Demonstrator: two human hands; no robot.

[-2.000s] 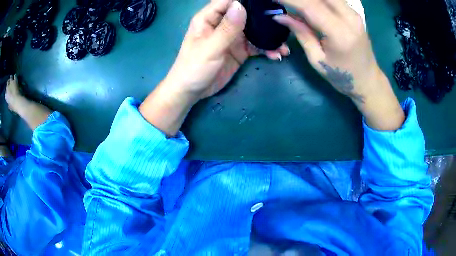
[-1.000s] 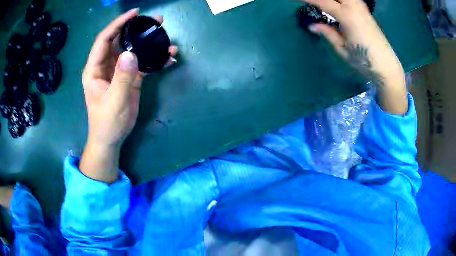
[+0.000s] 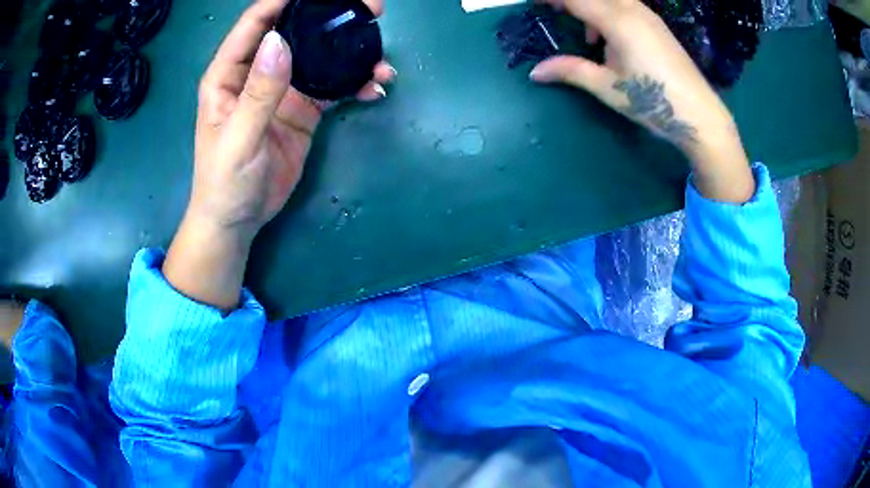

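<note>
A round glossy black case [image 3: 334, 48] is held upright in my left hand [image 3: 253, 124], at the upper left of centre, above the green bench. A pale streak shows near its top. My right hand [image 3: 611, 62] is at the upper right, with thumb and fingers around or beside a crinkled, shiny black part [image 3: 534, 40] on the bench. The fingertips are partly hidden behind the part and the hand, so I cannot tell whether they grip it.
Glossy black discs [image 3: 122, 81] lie grouped at upper left. More black parts [image 3: 730, 38] lie at upper right. A white sheet [image 3: 491, 4] shows at the top edge. Clear plastic [image 3: 644, 276] hangs below the bench edge, a carton [image 3: 835, 257] stands right. Another person's blue sleeve [image 3: 46, 381] is lower left.
My left hand has carried the black case left, away from my right hand, which has moved to the black part on the right. The view has turned, bringing the carton and hanging plastic into sight.
</note>
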